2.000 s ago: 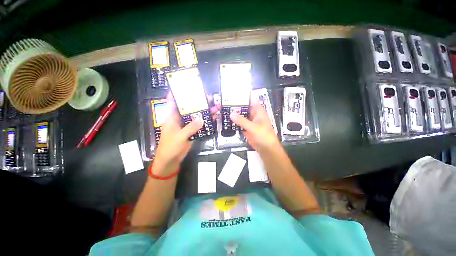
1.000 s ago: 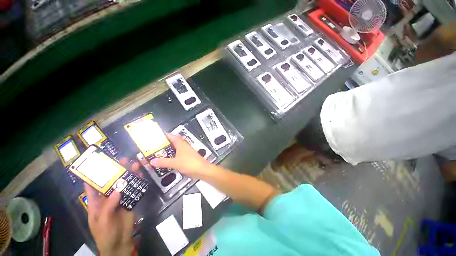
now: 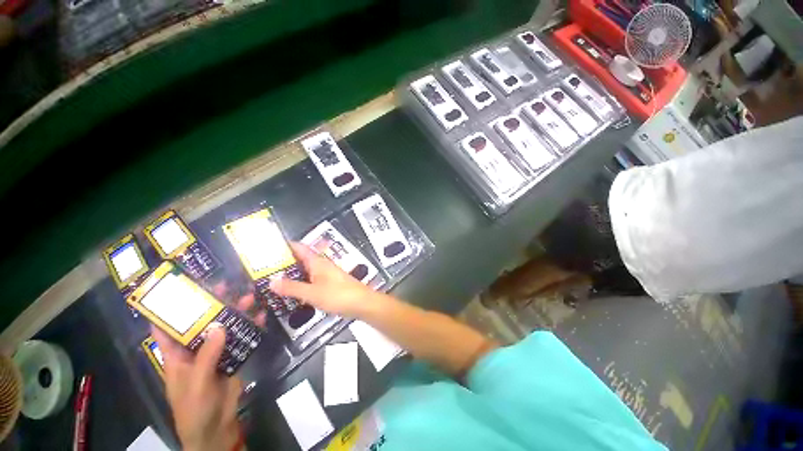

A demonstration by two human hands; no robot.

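Note:
My left hand (image 3: 201,379) holds a yellow-edged keypad phone (image 3: 179,304) with a lit screen, face up. My right hand (image 3: 324,286) holds a second lit keypad phone (image 3: 261,246), also face up. Both phones are above a clear blister tray (image 3: 410,231). In the tray's left part lie lit phones, face up, such as this one (image 3: 170,234); one is partly hidden by my left hand. In its right part several phones lie face down with white backs, such as this one (image 3: 382,231); one is partly hidden by the right-hand phone.
White slips (image 3: 341,373) lie at the near edge. A red marker (image 3: 82,413), a pale green ring (image 3: 44,380) and part of a fan (image 3: 7,395) are lower left. A second tray (image 3: 493,205) of face-down phones, a red bin (image 3: 649,99) and a person's white sleeve (image 3: 710,216) are right.
Since the first frame the view has swung right, bringing in the red bin and small white fan. Both hands still hold their phones; over the last second the left-hand phone's screen looks less glaring.

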